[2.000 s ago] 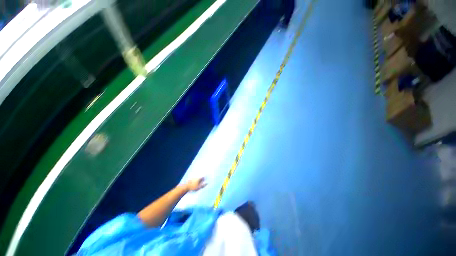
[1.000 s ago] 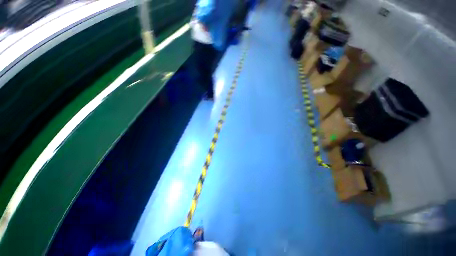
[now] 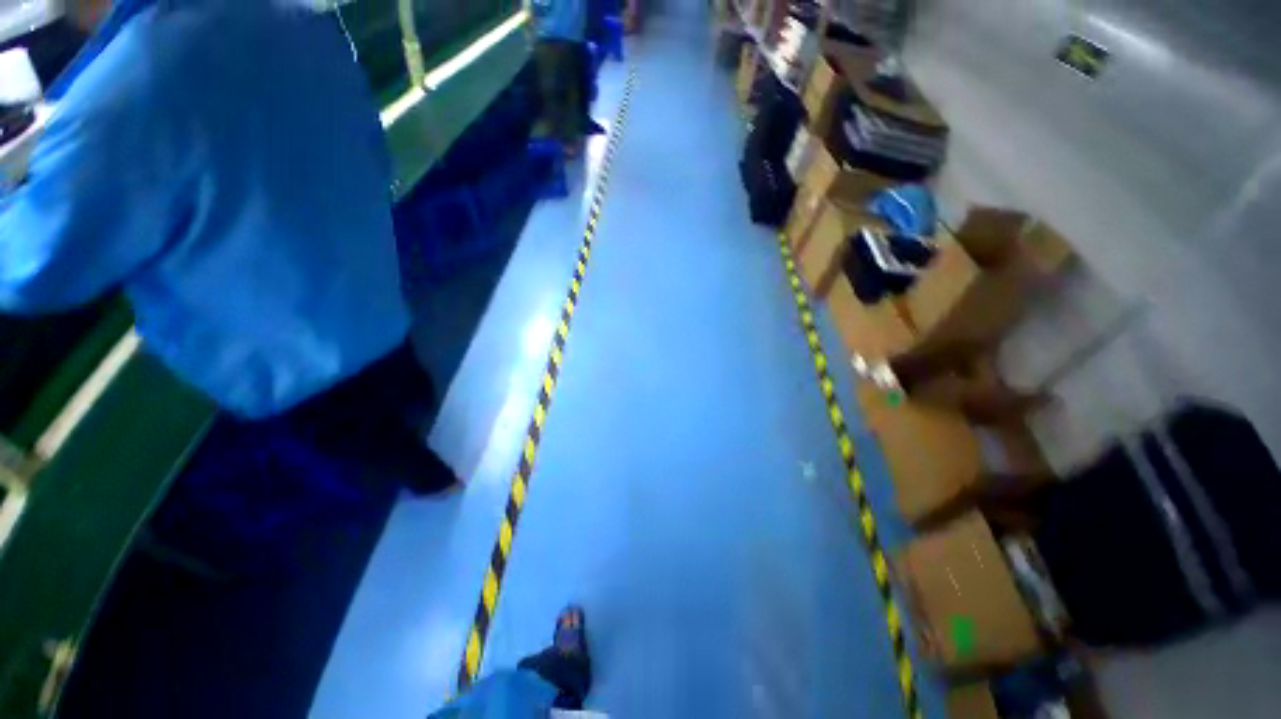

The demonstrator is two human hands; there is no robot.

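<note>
Neither of my hands is in the picture. A bit of my blue smock [image 3: 495,695] and one foot [image 3: 569,631] show at the bottom edge. Nearest on the right, brown cardboard cartons [image 3: 967,590] stand in a row along the wall, some with open flaps. A large black bundle with pale stripes [image 3: 1166,527] lies beside them. Further up the row, a crumpled light blue cloth [image 3: 903,211] and a small black box [image 3: 882,264] rest on the cartons.
A person in a blue smock [image 3: 260,211] stands close on the left at the green-edged line [image 3: 120,471]. Another person [image 3: 562,70] is further up the aisle by blue stools [image 3: 541,169]. Yellow-black tape [image 3: 527,457] runs along both sides of the blue floor [image 3: 674,421].
The view has moved forward along the aisle. The person in blue now appears large at the left, and the cartons are nearer. The bare arm seen at the bottom two seconds ago is out of view.
</note>
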